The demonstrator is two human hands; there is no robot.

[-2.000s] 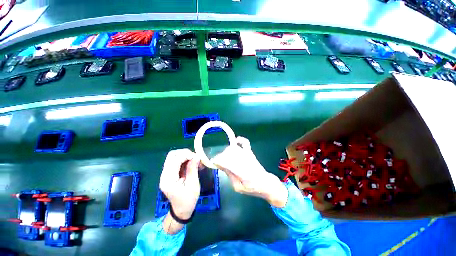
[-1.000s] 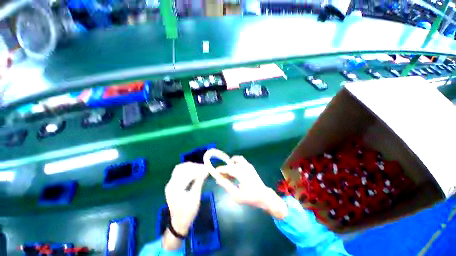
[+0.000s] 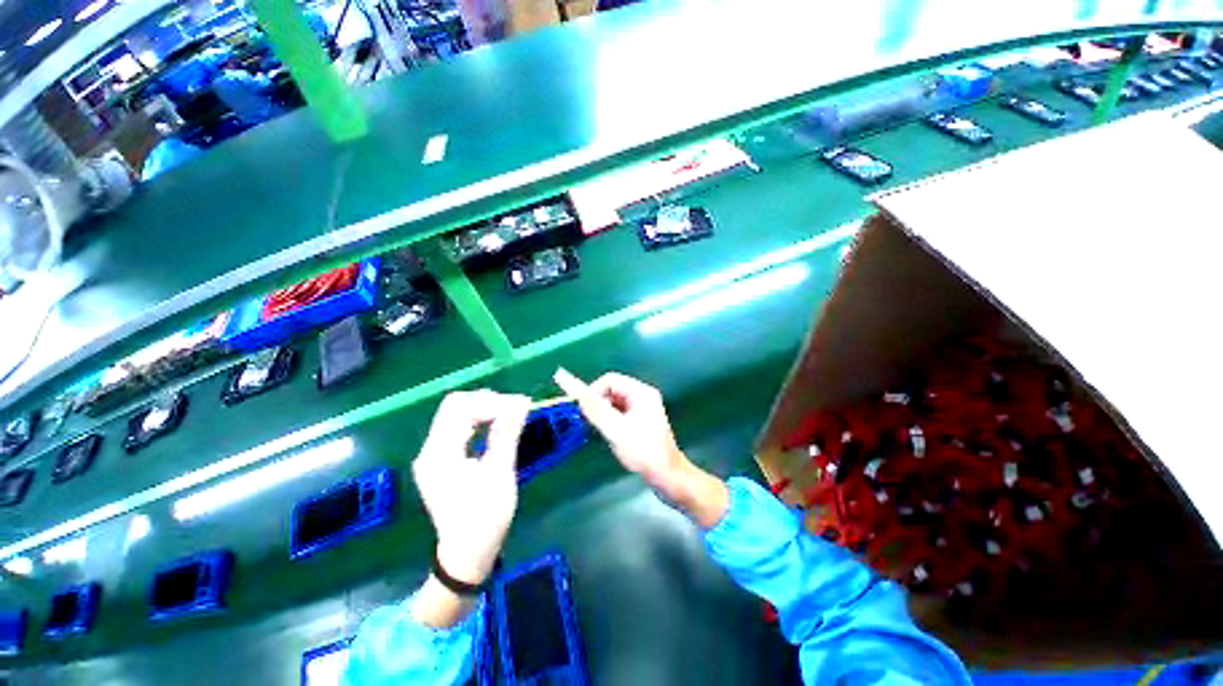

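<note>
My left hand (image 3: 470, 469) is closed at the fingertips on one end of a thin yellowish tape strip (image 3: 547, 401). My right hand (image 3: 633, 426) is at the strip's other end, a short gap away. The tape roll there seems edge-on and is hard to tell from the fingers. A blue-framed handheld device (image 3: 547, 440) lies just behind the hands, partly hidden. Another blue device (image 3: 539, 623) lies upright below, beside one mostly covered by my left sleeve.
An open carton (image 3: 838, 355) of red spring clamps (image 3: 993, 469) stands at right. More blue devices (image 3: 342, 512) lie in a row at left. Beyond the green rail (image 3: 590, 328) are dark device halves (image 3: 675, 225) and a blue bin (image 3: 302, 306) of red parts.
The view has tilted and swung. The ring of tape has turned from face-on to nearly edge-on, and the hands have moved slightly apart with a strip showing between them.
</note>
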